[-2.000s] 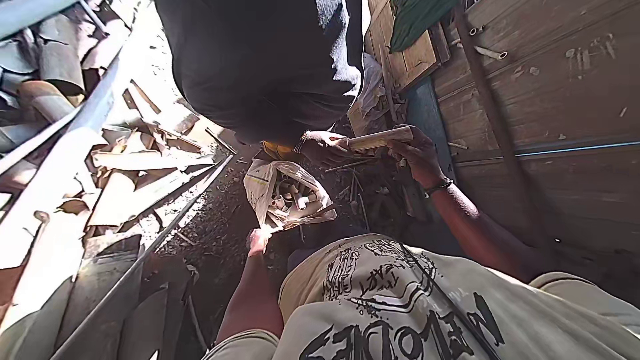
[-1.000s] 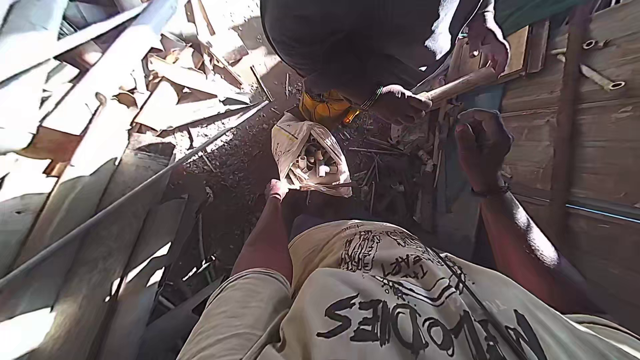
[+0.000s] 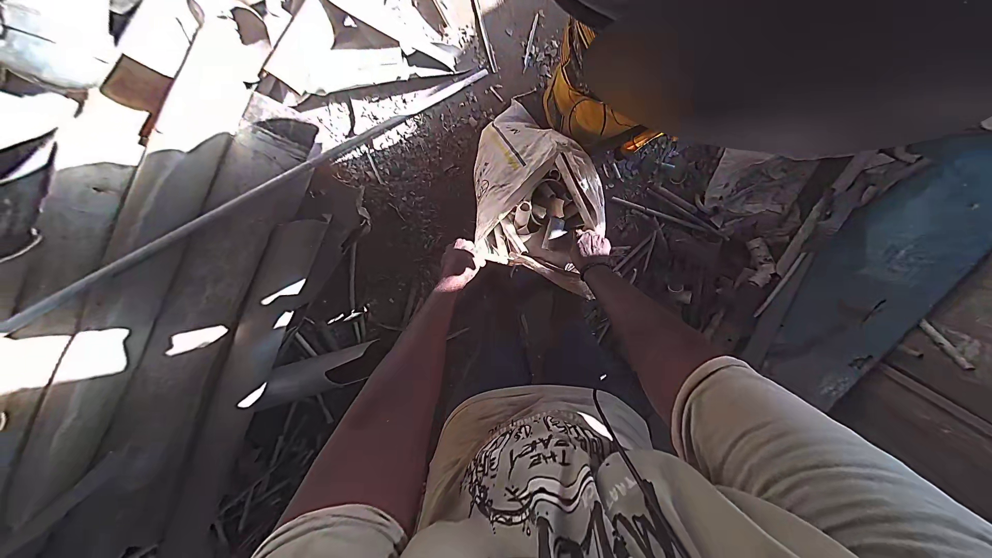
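Observation:
A pale woven sack (image 3: 504,155) hangs with its mouth spread, and several short cut pieces of pipe (image 3: 524,213) lie inside. My left hand (image 3: 461,262) grips the left part of its rim. On the right part of the rim my right hand (image 3: 592,245) is closed, with a dark band at the wrist. The lower edge of the sack's mouth runs between both hands. A yellow and black bundle (image 3: 585,112) is right behind the sack.
Another person (image 3: 775,77) in dark clothing stands at the upper right. Long split pipe pieces (image 3: 178,201) and a long thin pipe (image 3: 256,194) lie at left. Scraps (image 3: 763,260) litter the ground at right, beside a blue board (image 3: 883,256).
My right hand, first at a pale tube and then off it, is now on the sack's rim. The tube, last held by the other person, is out of sight. The view has tilted down.

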